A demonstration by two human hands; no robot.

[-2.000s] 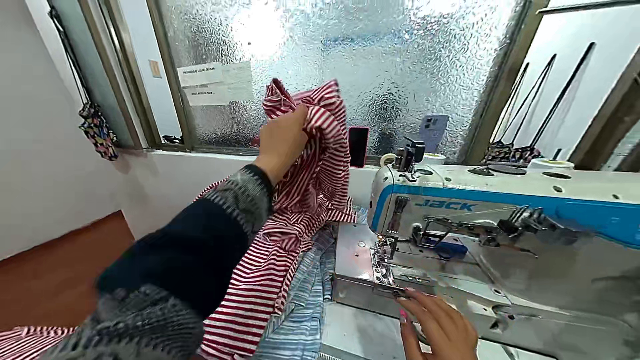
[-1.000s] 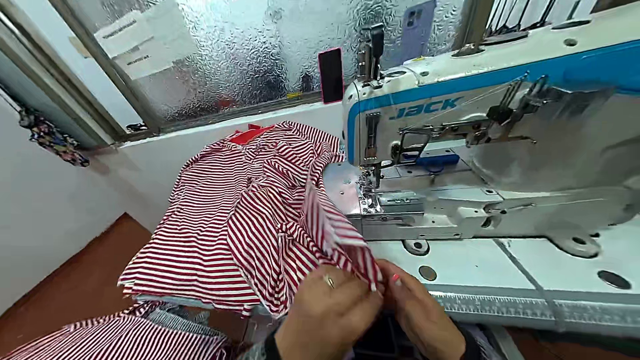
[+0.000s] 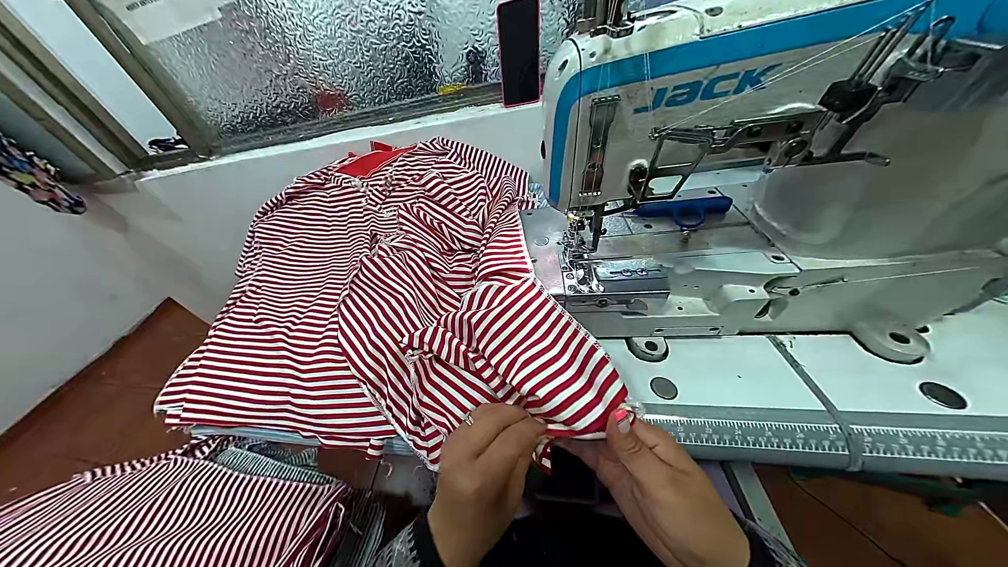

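Note:
A red-and-white striped knit garment [image 3: 543, 339] lies in folds left of the sewing machine's needle area [image 3: 587, 260]. Its near edge is pinched between the fingers of my left hand [image 3: 488, 472]. My right hand [image 3: 661, 488] grips the same piece at its right corner, thumb on top, just in front of the table's front edge. Both hands are close together, below and apart from the presser foot. Beyond, another part of striped fabric [image 3: 291, 315] with a red neck area is spread out; whether it is a separate garment I cannot tell.
The white and blue Jack sewing machine [image 3: 709, 87] fills the right side. A measuring tape [image 3: 787, 441] runs along the table edge. More striped fabric [image 3: 181, 512] is piled at lower left. A phone [image 3: 520, 51] stands by the window, and a blue tool [image 3: 685, 206] lies behind the needle area.
My left hand has come down from the raised cloth to the table's front edge. My right hand has left the machine bed and now holds the fabric too. The view has shifted closer.

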